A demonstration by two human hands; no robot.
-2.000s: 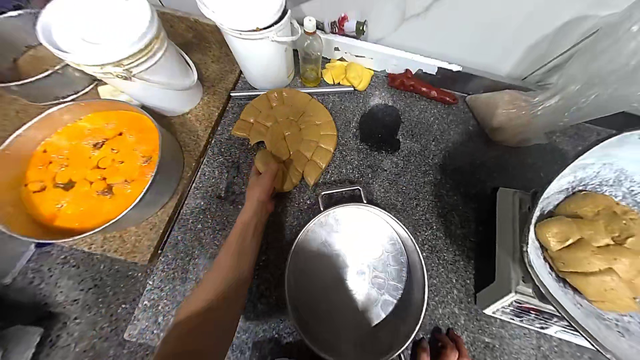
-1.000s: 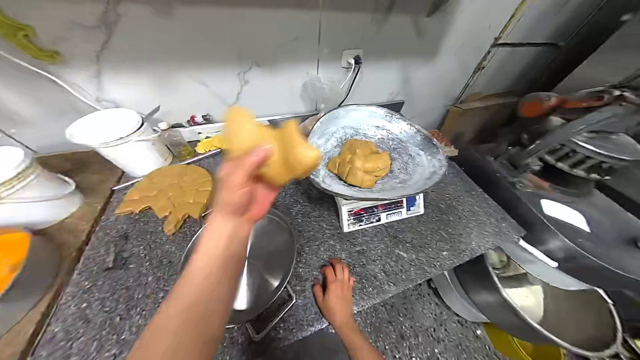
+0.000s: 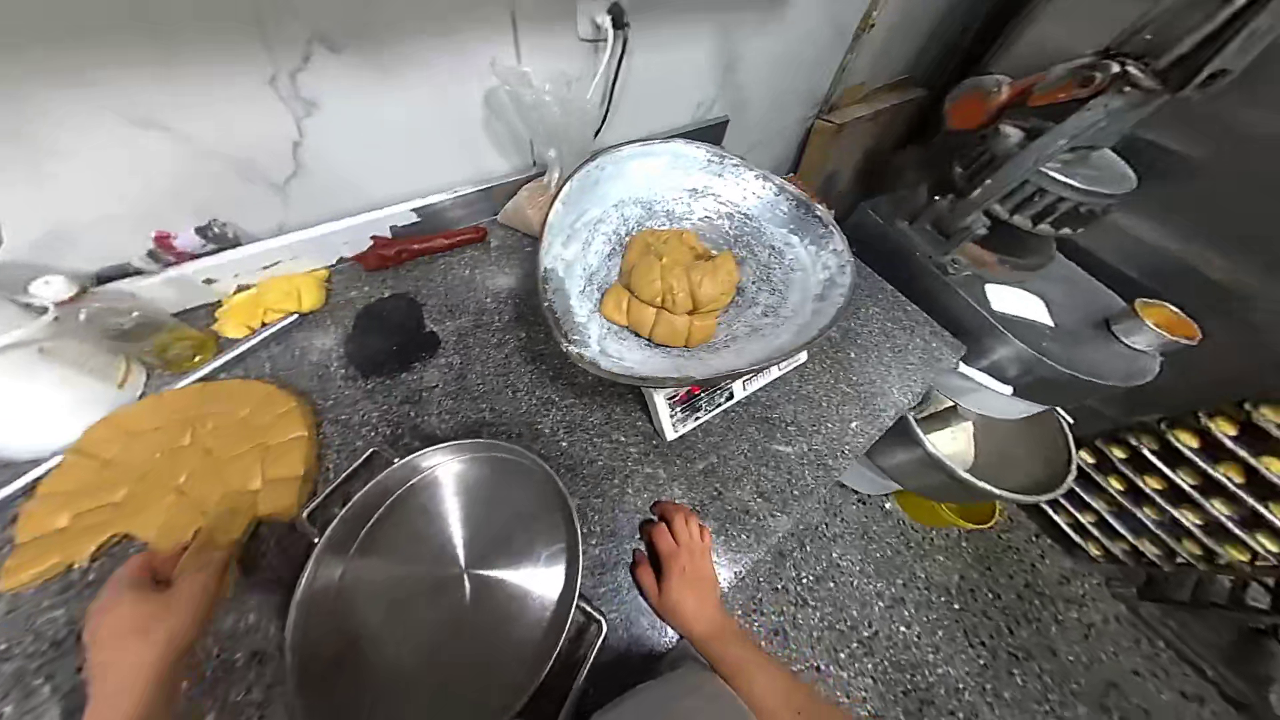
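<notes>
My left hand (image 3: 160,610) is at the lower edge of a flat, scored slab of tan dough (image 3: 190,450) on the counter, its fingertips on a blurred piece of dough. My right hand (image 3: 685,575) rests on the speckled counter, fingers slightly curled and holding nothing. Between the hands stands a round stainless steel pot (image 3: 440,590) with wire handles. Beyond my right hand, a wide, floury metal bowl (image 3: 790,290) sits tilted on a digital kitchen scale (image 3: 715,400). Several pieces of tan dough (image 3: 675,285) are heaped in it.
Black dough (image 3: 392,335), yellow dough (image 3: 270,302) and a red wrapped item (image 3: 420,247) lie along the back. A bottle (image 3: 150,330) and white bucket (image 3: 60,390) stand left. At right are a mixer (image 3: 1060,200), its metal bowl (image 3: 980,450) and trays of small dough pieces (image 3: 1180,480).
A second ago my left hand held dough up near the bowl; now it is back at the slab. The heap in the bowl looks larger. My right hand stays on the counter.
</notes>
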